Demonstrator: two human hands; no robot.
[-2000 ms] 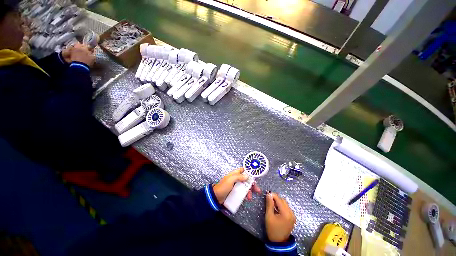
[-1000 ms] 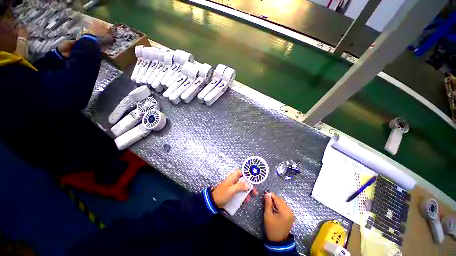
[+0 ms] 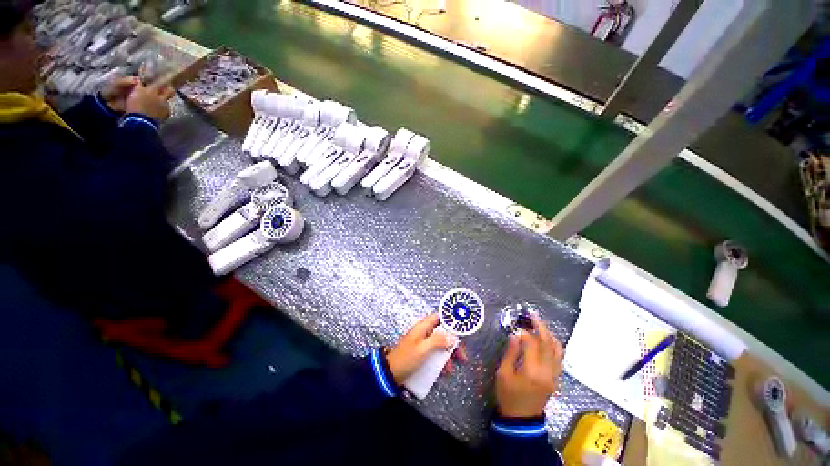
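A white handheld fan (image 3: pixel 461 312) is in my left hand (image 3: pixel 422 349), its round slotted head face up with a blue centre, its handle pointing down and left. My left fingers wrap the handle just below the head. My right hand (image 3: pixel 530 371) is right of the fan, its fingertips at the small pile of dark and silver caps (image 3: pixel 517 319) on the mat. The fingertips partly cover the pile, and I cannot tell whether they pinch a cap.
White fans (image 3: pixel 339 155) line the belt edge; several more (image 3: pixel 278 223) lie left. Papers (image 3: pixel 610 341), a blue pen (image 3: pixel 649 357), a dark sticker sheet (image 3: pixel 699 391) and a yellow object (image 3: pixel 593 439) are right. A person (image 3: pixel 82 182) sits left by a parts box (image 3: pixel 221 82).
My right hand has moved up and right from beside the fan handle to the cap pile. My left hand still holds the fan. The fan on the green belt has shifted slightly.
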